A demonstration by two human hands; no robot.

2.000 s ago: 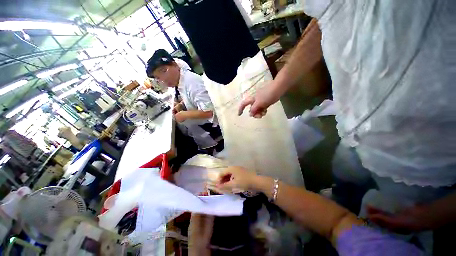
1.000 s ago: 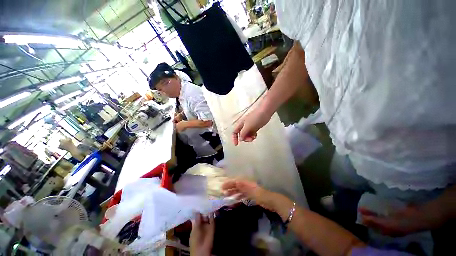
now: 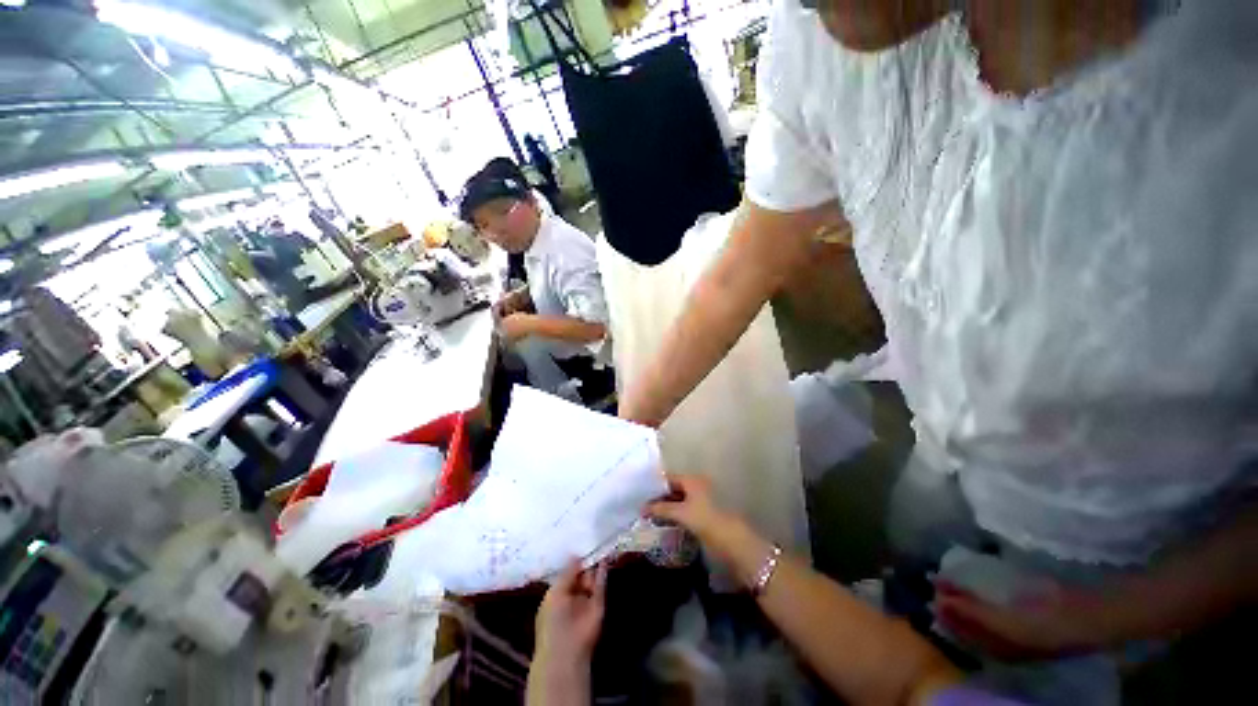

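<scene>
A large white paper pattern piece [image 3: 559, 483] with dotted lines and small markings is held up in front of me. My right hand [image 3: 697, 508], with a bracelet at the wrist, pinches its right edge. My left hand [image 3: 571, 607] holds its lower edge. Sheer, crumpled fabric [image 3: 646, 542] lies under the paper's lower right edge, between my hands. A co-worker's forearm [image 3: 717, 310] reaches to the top right of the paper; that hand is hidden behind it.
A red tray [image 3: 453, 469] with white pieces is at the table end. A sewing machine [image 3: 228, 586] and fan stand at lower left. A seated person [image 3: 552, 283] works beyond. A black garment [image 3: 651, 152] hangs above cream cloth [image 3: 738, 400]. A person in white stands at right.
The paper is now raised and spread, its markings showing. My right hand has moved to its right edge. The co-worker's hand has reached down from above the cream cloth to behind the paper.
</scene>
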